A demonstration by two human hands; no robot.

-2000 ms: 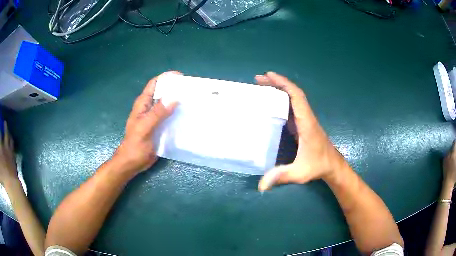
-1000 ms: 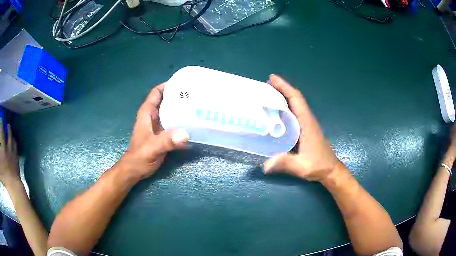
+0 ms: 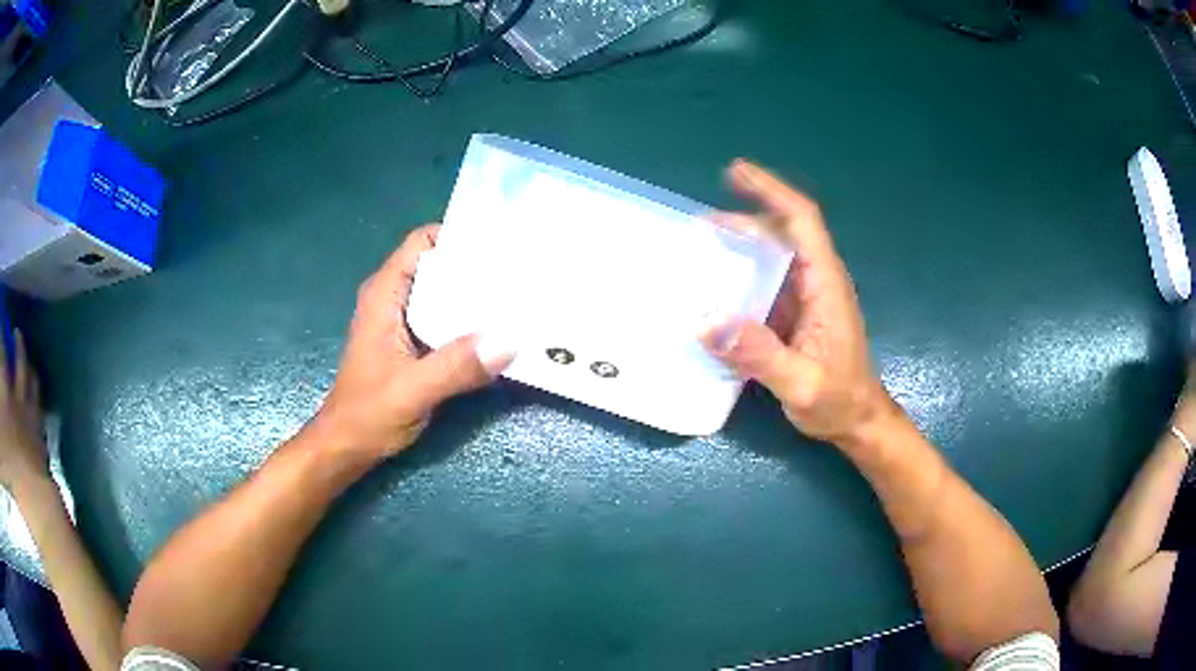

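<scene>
A white appliance unit is held above the green bench, tilted down to the right. Its long side with two small dark oval control buttons faces me near the lower edge. The pale bluish translucent tank part is on the far side. My left hand grips the left end, thumb on the near face. My right hand holds the right end, thumb on the face and fingers partly raised and blurred behind it. The underside is hidden.
A white-and-blue carton stands at the left. Cables and a clear plastic bag lie at the far edge. A long white oval piece lies at the far right. Other people's arms show at both sides.
The unit has been turned over between my hands. The face with slots and a round opening no longer shows; the button side now faces me and the translucent part points away.
</scene>
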